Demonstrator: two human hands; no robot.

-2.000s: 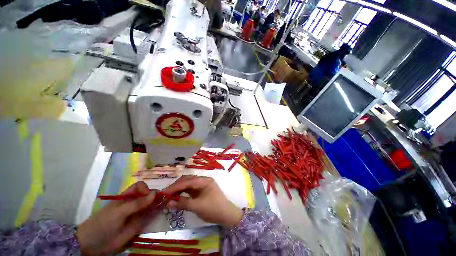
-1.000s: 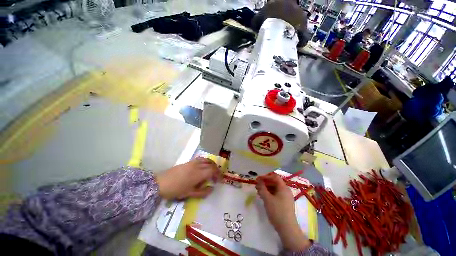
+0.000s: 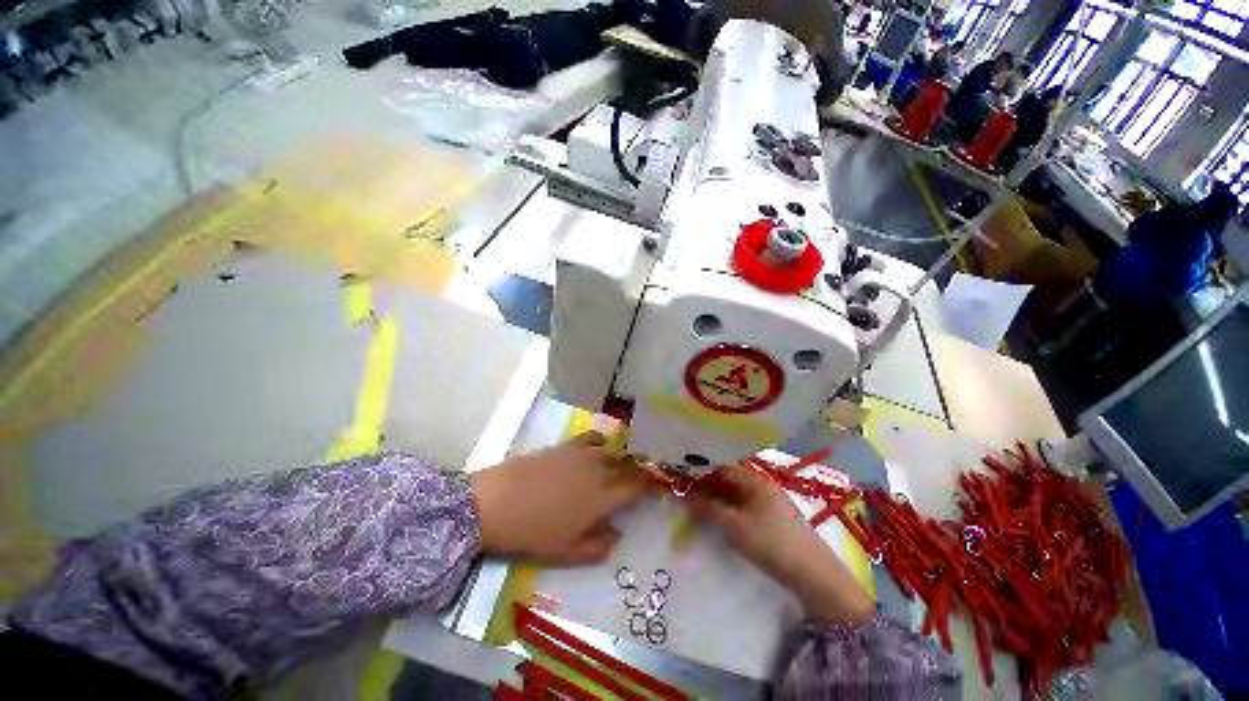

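The white sewing machine (image 3: 740,329) stands in front of me. My left hand (image 3: 559,501) and my right hand (image 3: 762,520) are close together under its head, fingers on a red strip (image 3: 681,483) whose ends they partly hide. A small ring seems to show at the strip; the presser foot is hidden. Several metal rings (image 3: 644,603) lie loose on the white plate (image 3: 712,623). Unsewn red strips (image 3: 589,657) lie side by side nearest me.
A chain of red tabs (image 3: 808,479) runs right from behind my right hand to a big heap (image 3: 1034,562). A monitor (image 3: 1185,411) stands at right. Red thread cones (image 3: 989,140) and people are behind. Dark fabric (image 3: 534,48) lies at back left. Yellow tape (image 3: 370,390) marks the table.
Two seconds ago both hands held a strip above the rings; they moved forward under the machine head. Since one second ago they have come closer together at the strip. The view has turned left.
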